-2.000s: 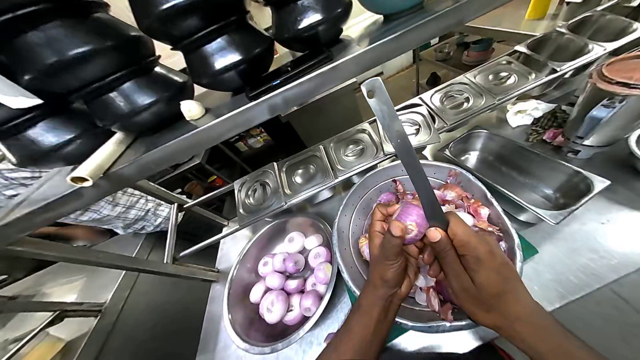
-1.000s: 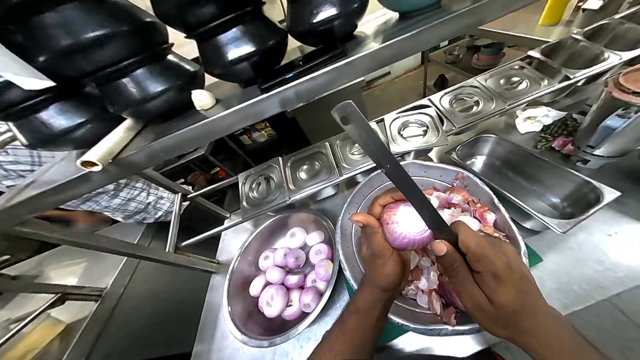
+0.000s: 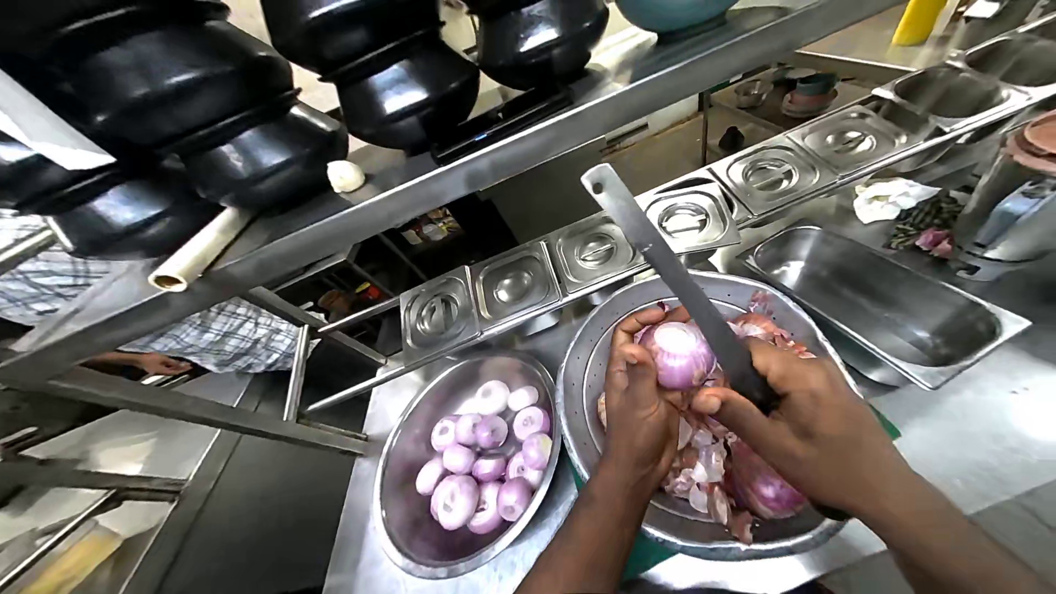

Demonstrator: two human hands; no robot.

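Note:
Over a perforated metal colander (image 3: 582, 346), my left hand (image 3: 639, 412) holds a red onion (image 3: 680, 356) with a pale cut end facing up. My right hand (image 3: 804, 421) grips the dark handle of a knife (image 3: 660, 256); its blade points up and left past the onion, and my right thumb is close to the onion. Onion skins (image 3: 701, 474) and an unpeeled red onion (image 3: 763, 478) lie in the colander below my hands. To the left, a steel bowl (image 3: 404, 528) holds several peeled onions (image 3: 455, 501).
Lidded steel containers (image 3: 594, 252) line the counter beyond the colander. An empty steel pan (image 3: 891, 305) lies to the right. Black pots (image 3: 404, 91) stand on a metal shelf (image 3: 495, 157) at upper left, with a garlic bulb or similar white piece (image 3: 345, 176). Another person's hand (image 3: 157, 364) shows at left.
The onion in my left hand has turned; its pale cut end now faces up. The knife blade, across the onion's face one second ago, is now at its right side.

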